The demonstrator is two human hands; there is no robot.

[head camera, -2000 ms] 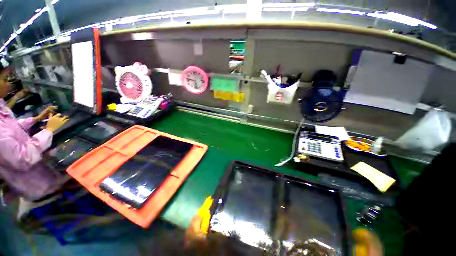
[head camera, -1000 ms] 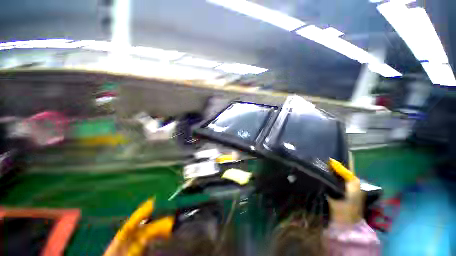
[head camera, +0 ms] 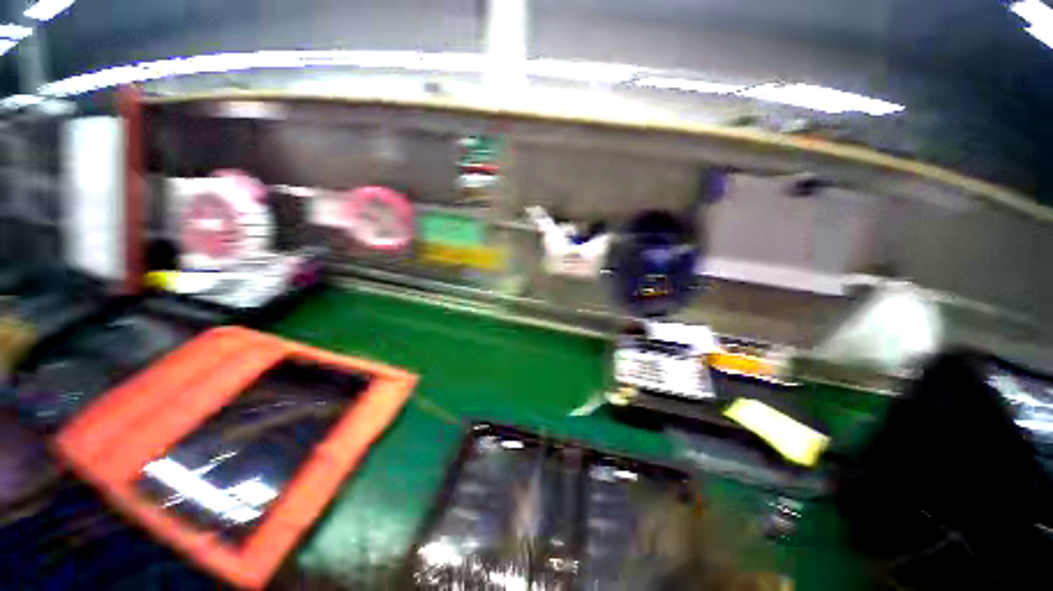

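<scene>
A black tray (head camera: 581, 456) with two recesses lies low at the centre on the green bench, cut off by the bottom edge. Glossy dark displays (head camera: 502, 502) fill the recesses and reflect light. An orange tray (head camera: 116, 433) lies to its left, with a glossy black display (head camera: 266, 444) on it. My left hand is not in view. A blurred brownish patch at the black tray's lower right may be my right hand (head camera: 739, 560); its fingers and grip cannot be made out. The whole picture is blurred.
A supply tray behind right holds a calculator (head camera: 661, 367) and yellow slip (head camera: 776, 431). A tall dark stack (head camera: 941, 473) stands at right, a shiny display beside its top. A small shiny item (head camera: 783, 515) lies between. Fans (head camera: 652, 271) and a pink clock (head camera: 379, 219) line the back panel.
A second ago a two-recess tray was raised at the right on my right hand, my left hand apart from it. Now the view has swung left and a tray lies low at the centre.
</scene>
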